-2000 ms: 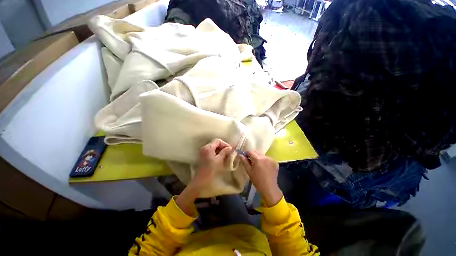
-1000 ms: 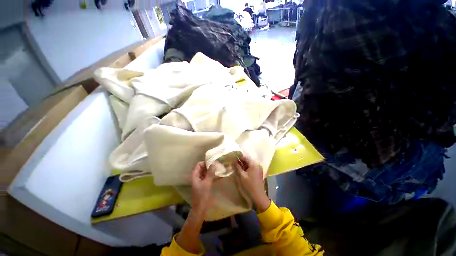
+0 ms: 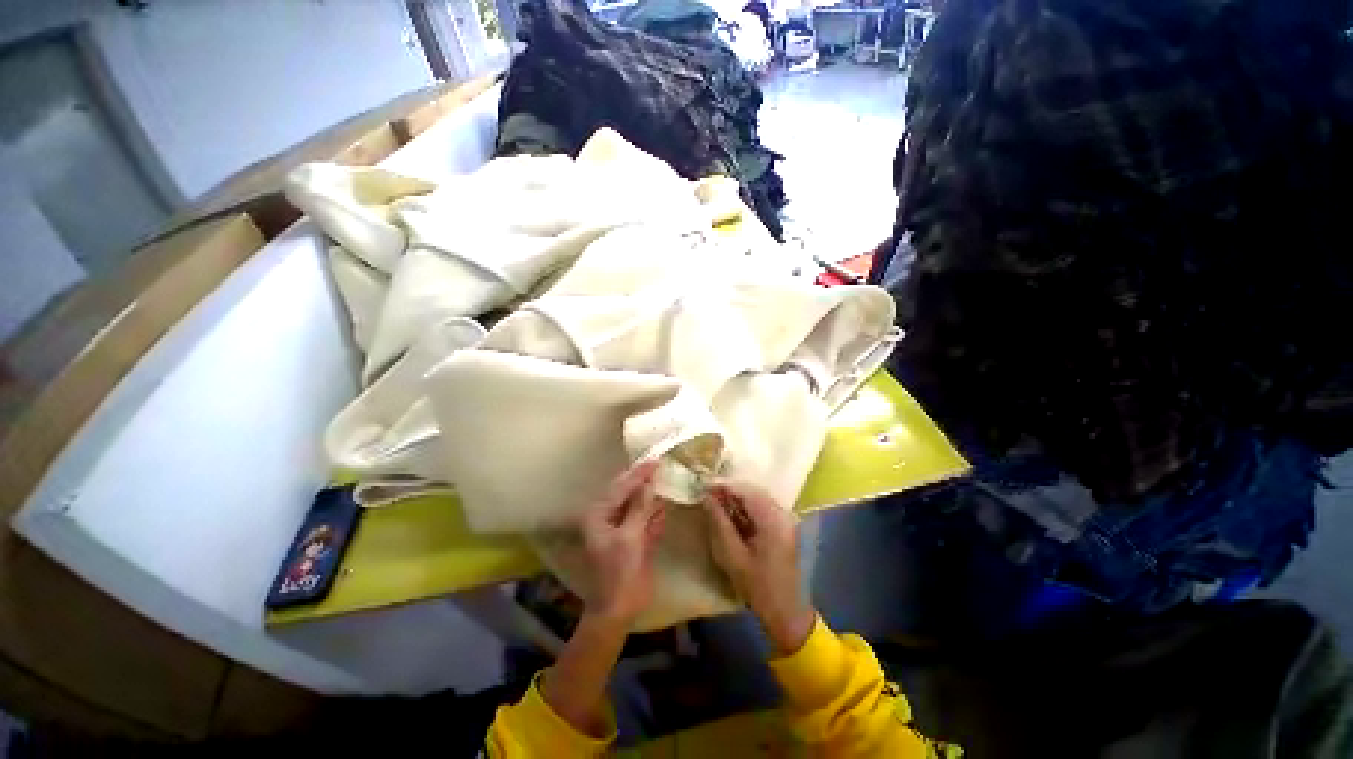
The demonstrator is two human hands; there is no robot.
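A cream garment (image 3: pixel 549 423) lies heaped over the yellow-topped table (image 3: pixel 401 556), its near part hanging over the front edge. A narrow cream tube end, like a sleeve end (image 3: pixel 680 433), stands open towards me near the front edge. My left hand (image 3: pixel 623 537) pinches its left rim. My right hand (image 3: pixel 754 543) is at its lower right rim, fingers closed together; a small dark thing shows between the fingers, too unclear to name. The fingertips of both hands are close together, a little apart.
A dark phone case with a cartoon picture (image 3: pixel 315 546) lies at the table's left. A white panel (image 3: pixel 178 445) and brown cartons (image 3: pixel 134 319) stand left. Dark plaid garments (image 3: pixel 1113 223) rise high at right over blue denim (image 3: pixel 1098 519). Another dark pile (image 3: pixel 631 89) is behind.
Two seconds ago the hands were at a seam, with a small dark tool in the right. The tube end then came up open between them. Since one second ago, the hands have shifted only slightly.
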